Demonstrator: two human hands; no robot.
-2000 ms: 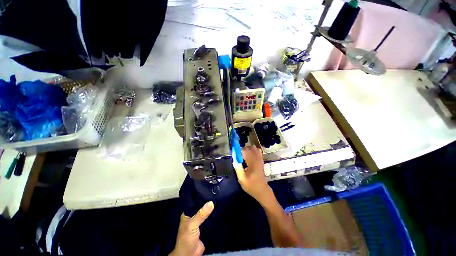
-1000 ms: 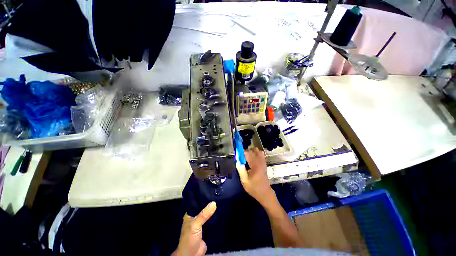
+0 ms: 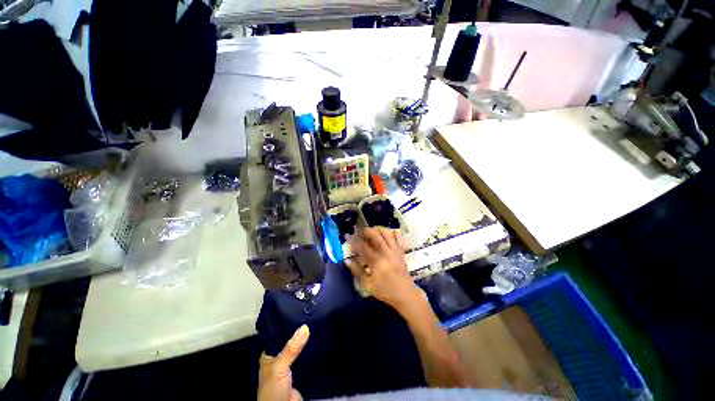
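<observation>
A dark garment (image 3: 345,337) hangs over the table edge below the grey-brown button-sewing machine (image 3: 278,200). The machine's shiny clamp (image 3: 308,292) is just above the cloth. My left hand (image 3: 281,366) is low in the picture, partly cut off, with its thumb on the cloth and the garment's edge in its grip. My right hand (image 3: 379,265) is at the near edge of the two-part cream tray (image 3: 401,225), right of the blue strip (image 3: 333,240). Its fingers are bent; whether they hold a button cannot be seen. Small black buttons (image 3: 379,213) lie in the tray.
Behind the tray are a numbered cream box (image 3: 347,178) and a black bottle (image 3: 332,119). Dark tweezers or snips (image 3: 410,205) lie right. A white basket (image 3: 117,235) stands left, a thread cone (image 3: 463,55) upper right, a blue crate (image 3: 576,329) lower right.
The view has turned to the right, so the machine and table appear further left. My right hand has moved from beside the blue strip to the tray's near edge. My left hand stays by the cloth.
</observation>
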